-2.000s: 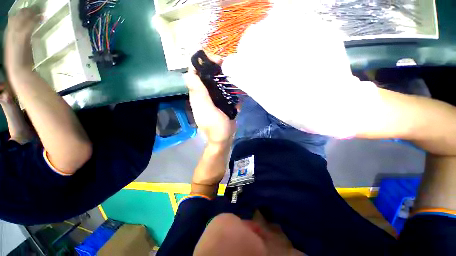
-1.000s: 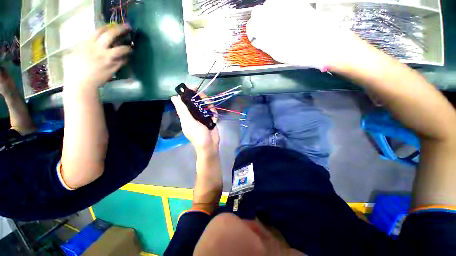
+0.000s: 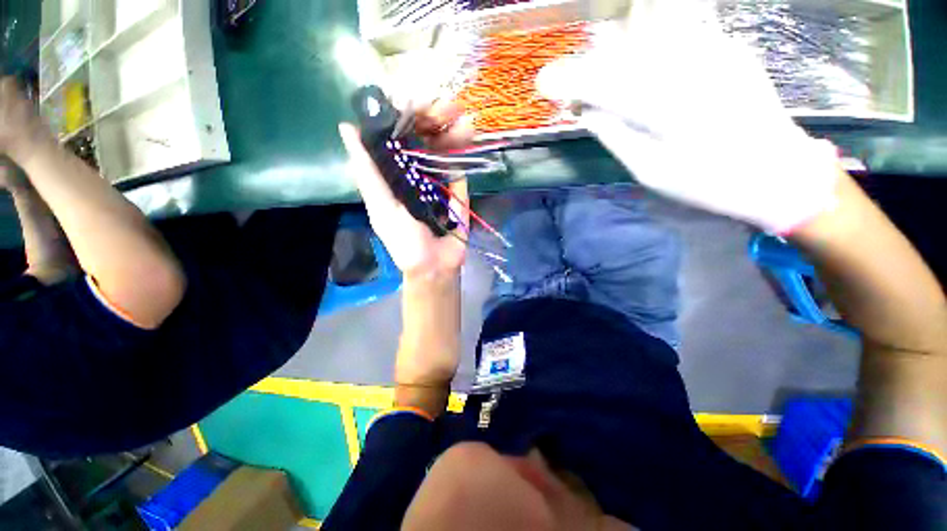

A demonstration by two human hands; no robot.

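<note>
My left hand (image 3: 415, 233) is bare and holds a black connector housing (image 3: 393, 166), tilted, with rows of small pale holes and a round hole in its upper end. White, red and dark wires stick out of it to the right. My right hand (image 3: 706, 124) wears a white glove, overexposed into a white blob. It is over the wire tray's front edge, to the right of the housing and apart from it; its fingertips are beside the orange wires (image 3: 524, 78). Whether it holds a wire cannot be told.
The cream wire tray (image 3: 877, 114) also holds pale grey wires (image 3: 820, 62) at right and dark wires at the back. A neighbour's arm (image 3: 104, 223) and cream parts tray (image 3: 197, 145) are at left. Blue stools (image 3: 794, 280), blue bins (image 3: 815, 436) and a cardboard box (image 3: 244, 506) are below.
My left hand and the housing have moved up towards the tray since one second ago. My gloved hand has shifted right and down. The neighbour's arm has moved back left.
</note>
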